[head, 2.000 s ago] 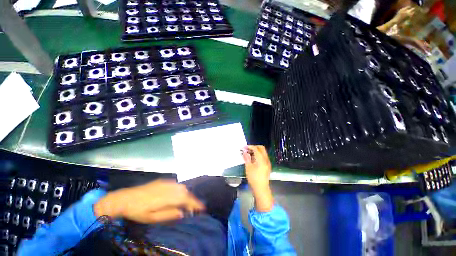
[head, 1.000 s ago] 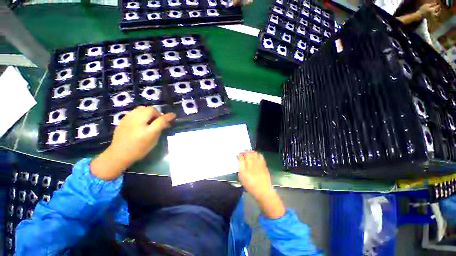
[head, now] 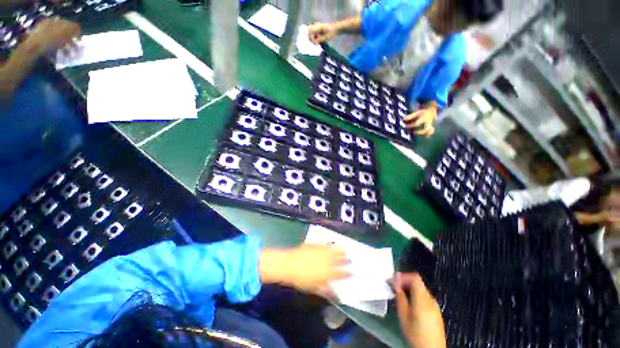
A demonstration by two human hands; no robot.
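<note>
The black blister tray [head: 309, 146] lies on the green bench, its visible pockets holding silvery squarish parts with round centres. White sheets [head: 370, 262] lie overlapping at the bench edge nearest me. My left hand [head: 309, 266] is blurred, stretched flat over the left part of the sheets; whether it holds anything cannot be told. My right hand [head: 416, 306] is at the right edge of the sheets, thumb and fingertips close together; blur hides whether a tiny piece is between them.
Tall black tray stack [head: 517, 279] at right; dark flat object [head: 416, 258] beside it. A person in blue [head: 435, 68] holds a filled tray [head: 360, 95] across the bench. Another filled tray [head: 469, 177] is at right, one [head: 64, 228] low left. Spare white sheets [head: 141, 92] and another person's hand [head: 51, 37] at upper left.
The view has turned left and tilted. My left hand has moved from the tray's near edge onto the sheets, which now show as overlapping pieces. My right hand stays by their right edge.
</note>
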